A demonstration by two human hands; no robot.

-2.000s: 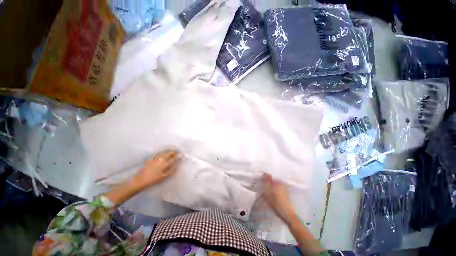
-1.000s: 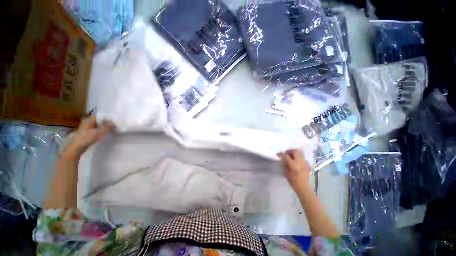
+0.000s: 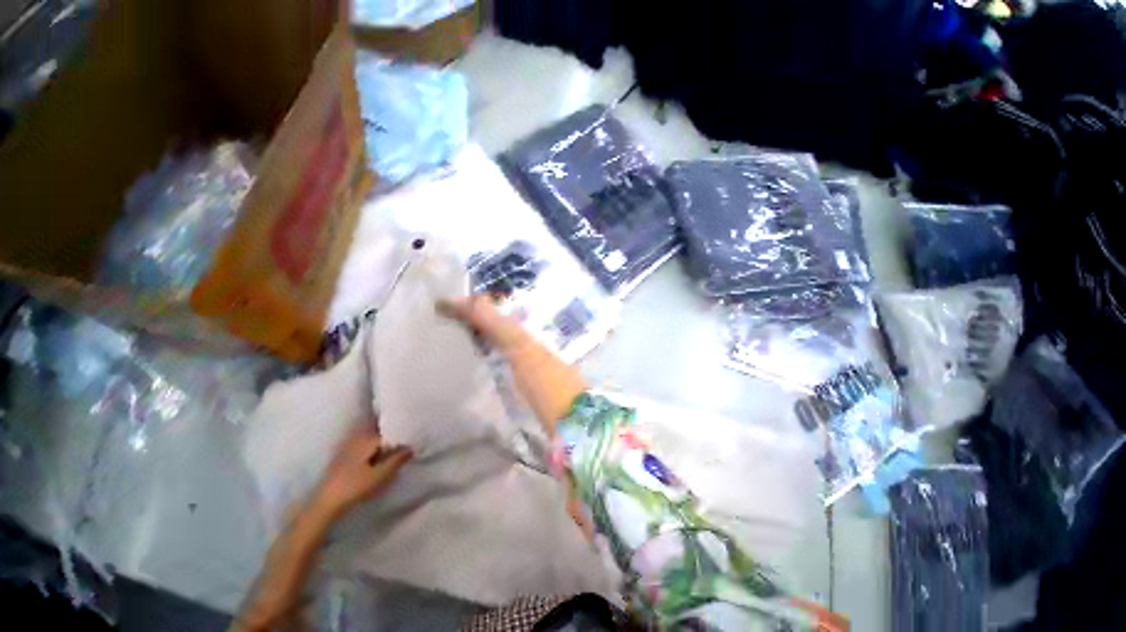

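Observation:
The beige jacket (image 3: 482,525) lies partly folded on the pale table in front of me. One sleeve (image 3: 426,370) points up and away, with a dark button near its end. My left hand (image 3: 358,469) is at the lower end of this sleeve, its fingers closed on the cloth. My right hand (image 3: 482,324) reaches across from the right, its fingertips on the sleeve's upper part; blur hides whether they pinch it. My right forearm and flowered sleeve cover part of the jacket.
An open carton (image 3: 278,259) with clear packets stands at the left. Light blue plastic (image 3: 414,117) lies behind it. Bagged dark garments (image 3: 759,222) lie at the back, a bagged light garment (image 3: 957,340) at the right. A flat printed bag (image 3: 500,253) lies beyond the jacket.
The view has shifted left. Both hands have left the jacket's long folded edge and are now together at the sleeve on the left. The right arm has crossed over the jacket.

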